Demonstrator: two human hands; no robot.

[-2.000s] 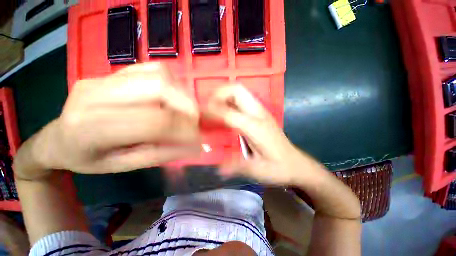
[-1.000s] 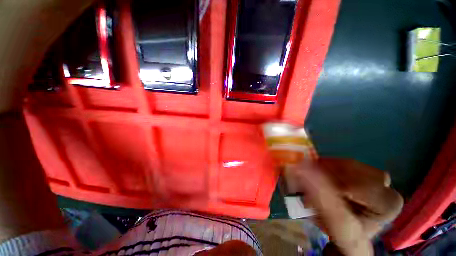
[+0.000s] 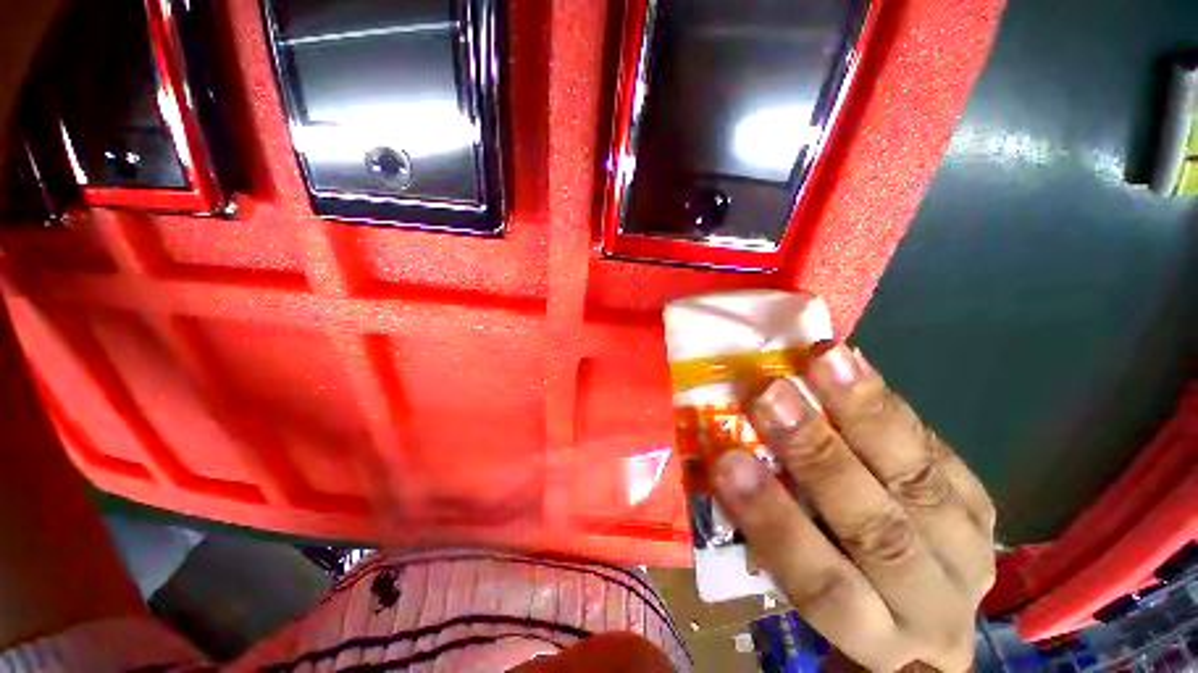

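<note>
Black glossy phones lie in the far row of the red-orange foam tray; one has a dark frame, and the one at the right has a red frame. My right hand is at the tray's near right corner, its fingers on a printed card with a white top, yellow band and orange lettering. The card's white lower end shows below the fingers. A bright glare patch sits on the near right pocket; I cannot tell if clear film is there. My left forearm shows dark at the left edge, its hand out of view.
The dark green bench lies right of the tray. A yellow block is cut off by the right edge. Another red-orange tray holds dark items at lower right. My striped shirt is at the tray's near edge.
The view has moved closer to the tray. My left hand, over the tray two seconds ago, has left the picture. My right hand and the card, blurred before, are now sharp at the near right corner.
</note>
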